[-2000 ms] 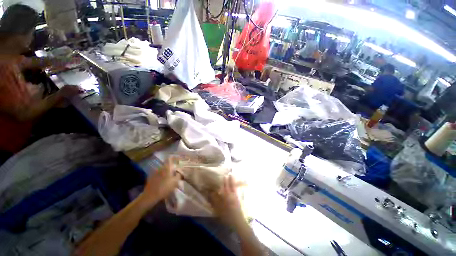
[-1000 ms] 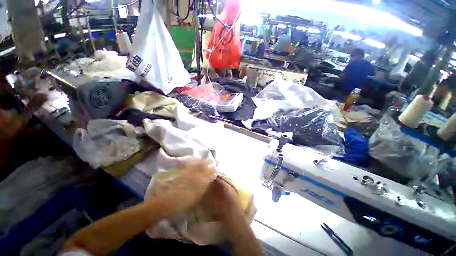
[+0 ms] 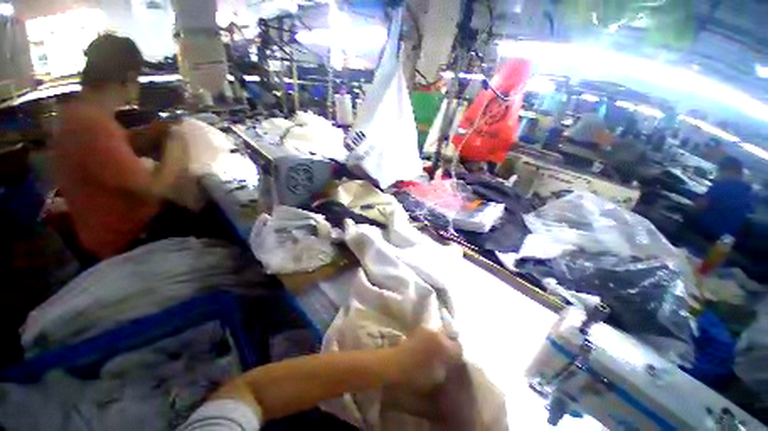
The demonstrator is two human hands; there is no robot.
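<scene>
A soft cream garment piece [image 3: 383,295] lies in folds over the table, left of the sewing machine's needle end, and hangs towards me. My left hand [image 3: 428,355] is closed on its upper right part, with the forearm reaching in from the lower left. My right hand [image 3: 461,394] shows only as a blurred, shaded shape just beyond and below the left; its fingers and hold cannot be made out. The white sewing machine [image 3: 627,370] with a blue stripe is at the lower right, apart from both hands.
A blue crate [image 3: 126,337] with pale pieces is at lower left, a pale heap [image 3: 126,290] behind it. A person in orange [image 3: 101,177] sits upper left. White bag [image 3: 389,126] and red bag [image 3: 493,114] hang behind. Clear plastic bags [image 3: 598,244] lie behind the machine.
The view has swung left, so the machine sits further right and the seated person shows fully. My left hand has gone from lying spread over the cloth to closed on it.
</scene>
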